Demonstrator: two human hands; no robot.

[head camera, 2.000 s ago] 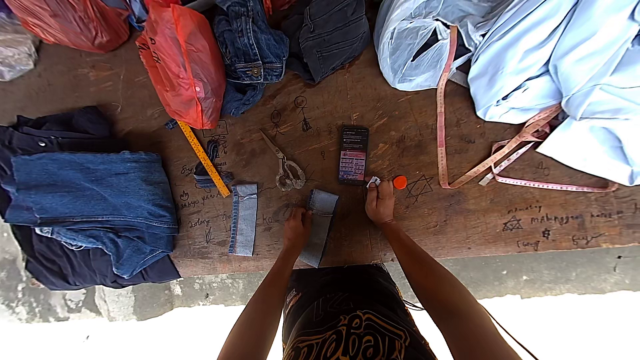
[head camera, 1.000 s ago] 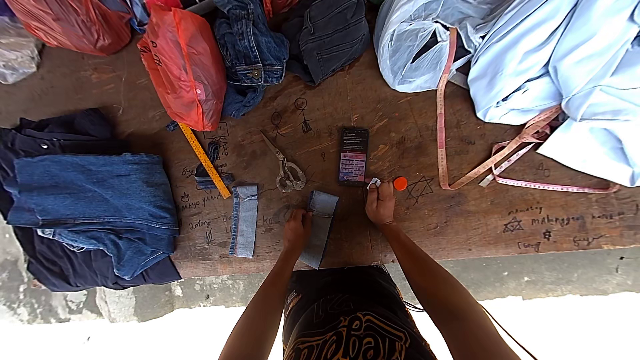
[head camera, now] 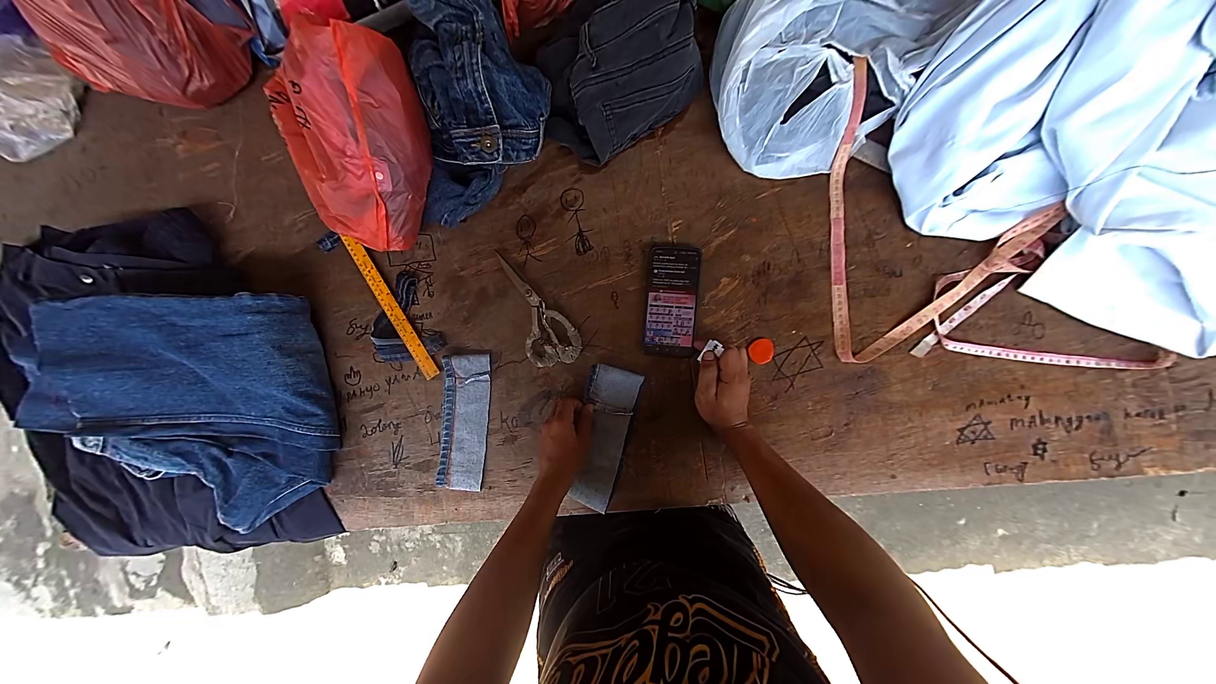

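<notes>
My left hand (head camera: 566,439) rests on the left edge of a light denim strip (head camera: 608,446); whether its fingers pinch the cloth is hard to tell. My right hand (head camera: 724,389) has its fingers closed on a small white object (head camera: 711,351), too small to identify. Just right of those fingers lies an orange round cap (head camera: 761,351). A smartphone (head camera: 673,299) with a lit screen lies above, between my hands. Left of my left hand is a second denim strip (head camera: 467,423), with scissors (head camera: 541,318) lying above and right of it, their blades pointing up and left.
Folded jeans (head camera: 180,370) are stacked at the left. A yellow ruler (head camera: 391,309) lies by dark denim scraps and a red plastic bag (head camera: 356,133). Denim garments (head camera: 484,95) lie along the back. A pink measuring tape (head camera: 838,237) loops near a white bag (head camera: 774,114) and pale blue cloth (head camera: 1007,123).
</notes>
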